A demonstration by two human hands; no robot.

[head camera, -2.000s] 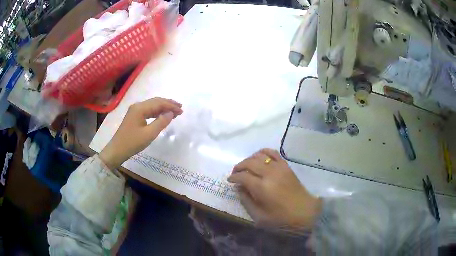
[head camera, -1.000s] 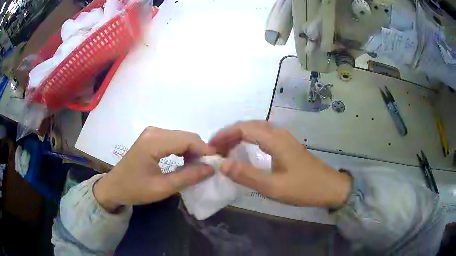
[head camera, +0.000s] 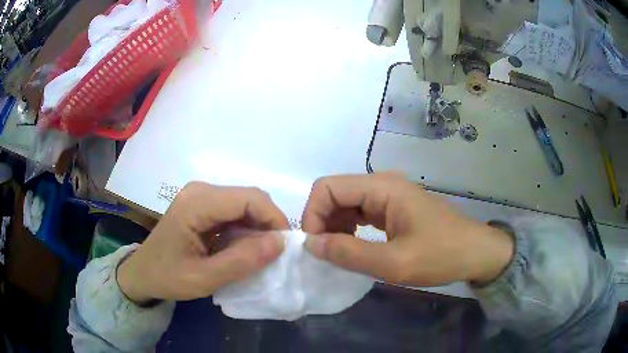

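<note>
A small white cloth piece (head camera: 296, 286) is held up at the table's front edge, above my lap. My left hand (head camera: 213, 241) pinches its top edge between thumb and fingers. My right hand (head camera: 399, 231) pinches the same edge just to the right, the thumbs close together. The cloth hangs below both hands, spread out to a rounded lower edge. The fingers hide part of its upper edge.
The sewing machine head (head camera: 432, 41) and bed plate (head camera: 482, 162) are at the right. Blue snips (head camera: 545, 141), dark snips (head camera: 590, 226) and a yellow tool (head camera: 611, 178) lie right. A red basket (head camera: 124, 76) with white pieces stands upper left. Paper slips (head camera: 544, 48) lie behind.
Two seconds ago both hands were apart and empty over the table. They came together on the white cloth, which since one second ago has been spread wider below the fingers.
</note>
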